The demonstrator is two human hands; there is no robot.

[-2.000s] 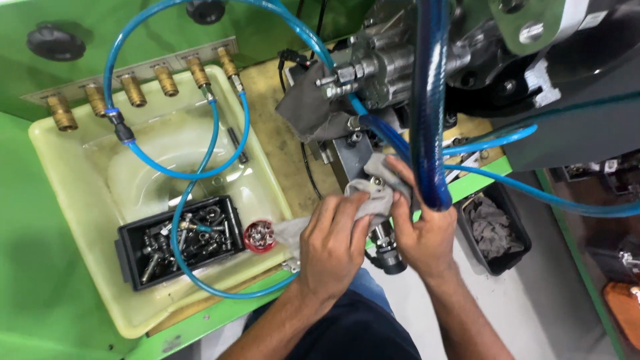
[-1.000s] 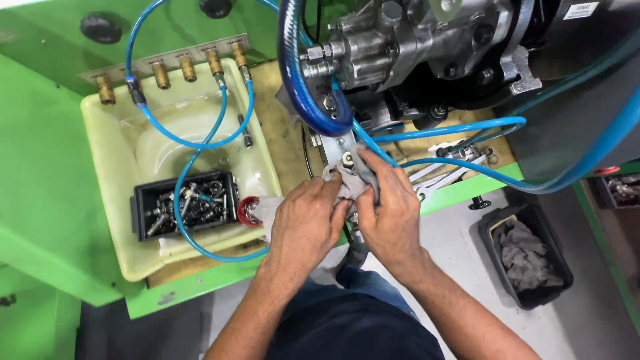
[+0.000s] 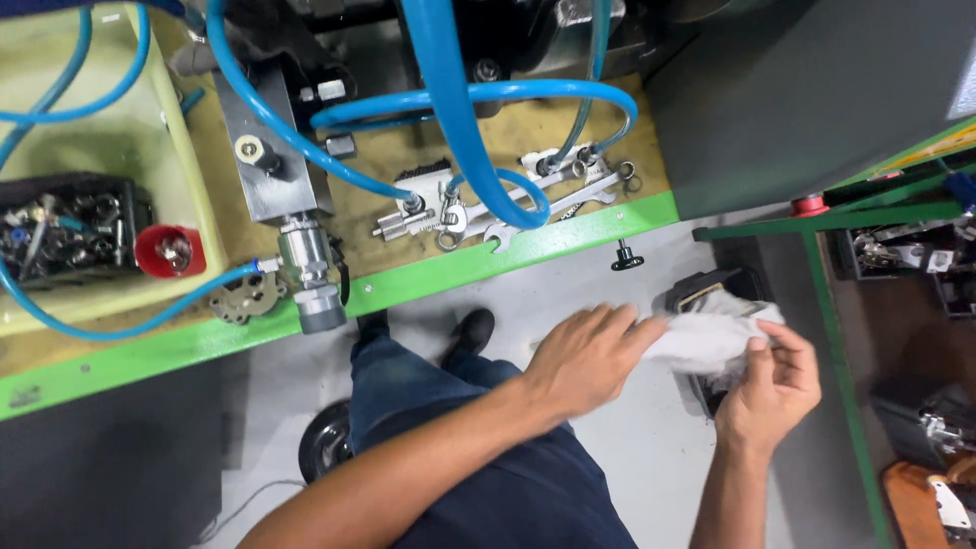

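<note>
Between my two hands a light grey cloth rag (image 3: 705, 339) is stretched, somewhat blurred. The fingers of my left hand (image 3: 591, 354) grip its left end, and my right hand (image 3: 774, 374) pinches its right end between thumb and fingers. Behind and below the rag is a black bin (image 3: 717, 282) with more cloth in it, partly covered by the rag and my right hand. On the bench to the left lies a steel block (image 3: 263, 187) with a round fitting on top and a cylindrical metal coupling (image 3: 305, 263) that reaches over the green edge.
Combination wrenches (image 3: 564, 202) lie near the green bench edge (image 3: 488, 259), under looped blue hoses (image 3: 457, 122). At left, a pale yellow tub (image 3: 202, 221) holds a black box of metal fittings (image 3: 69, 229) and a red cup (image 3: 164, 252). A black knob (image 3: 627, 259) projects below the bench.
Both hands have moved right with the rag, away from the steel block and over the bin. The rag, bunched up before, is now stretched out. The view has shifted right.
</note>
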